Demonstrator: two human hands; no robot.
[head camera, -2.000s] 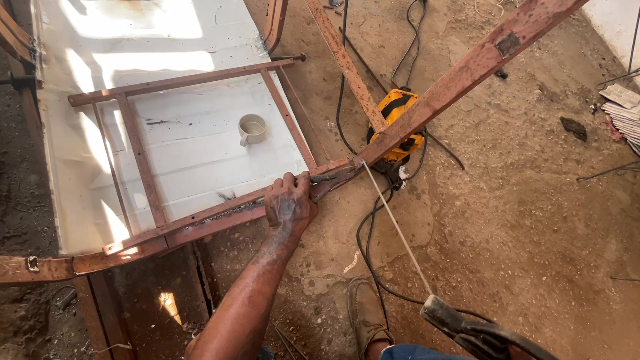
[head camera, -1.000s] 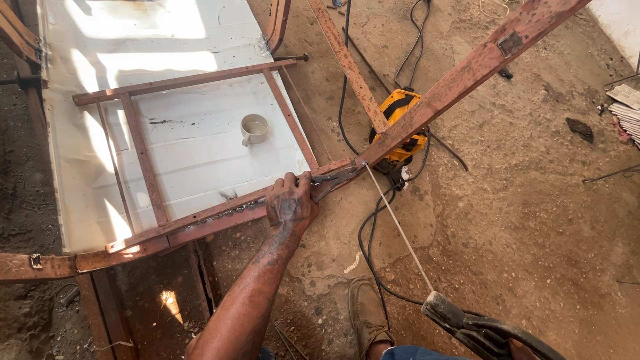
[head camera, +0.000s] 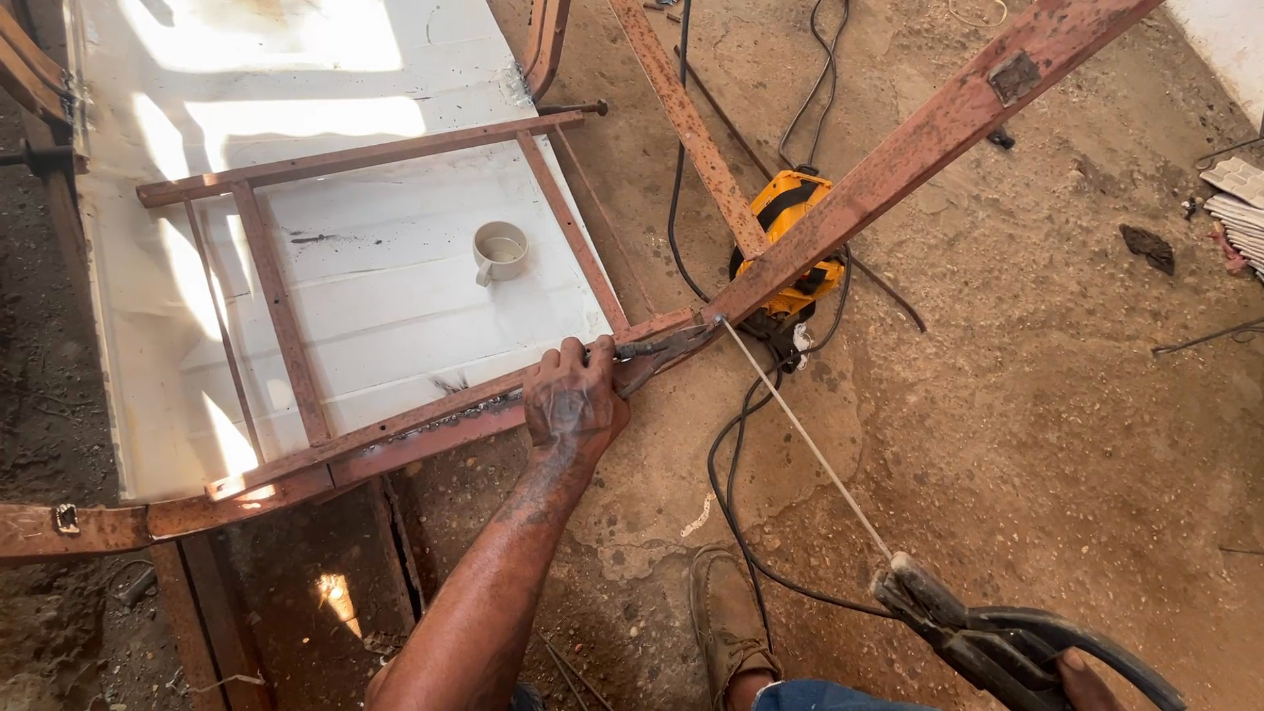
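My left hand (head camera: 575, 400) is closed around the handles of what look like metal pliers (head camera: 671, 346), whose jaws lie at the joint of the rusty steel frame (head camera: 395, 425). At the lower right my right hand (head camera: 1086, 681), mostly cut off by the frame's edge, grips a black welding electrode holder (head camera: 968, 617). A long welding electrode (head camera: 810, 439) runs from the holder, its tip at the joint beside the pliers. Weld beads show along the lower rail to the left of my left hand. A thick steel bar (head camera: 908, 168) slants up right from the joint.
A white metal panel (head camera: 444, 346) lies under the frame, with a pale mug (head camera: 501, 250) on it. Behind the slanting bar sits a yellow and black power tool or machine (head camera: 790, 202). Black cables (head camera: 726, 494) loop over the dirty floor, near my shoe (head camera: 731, 617).
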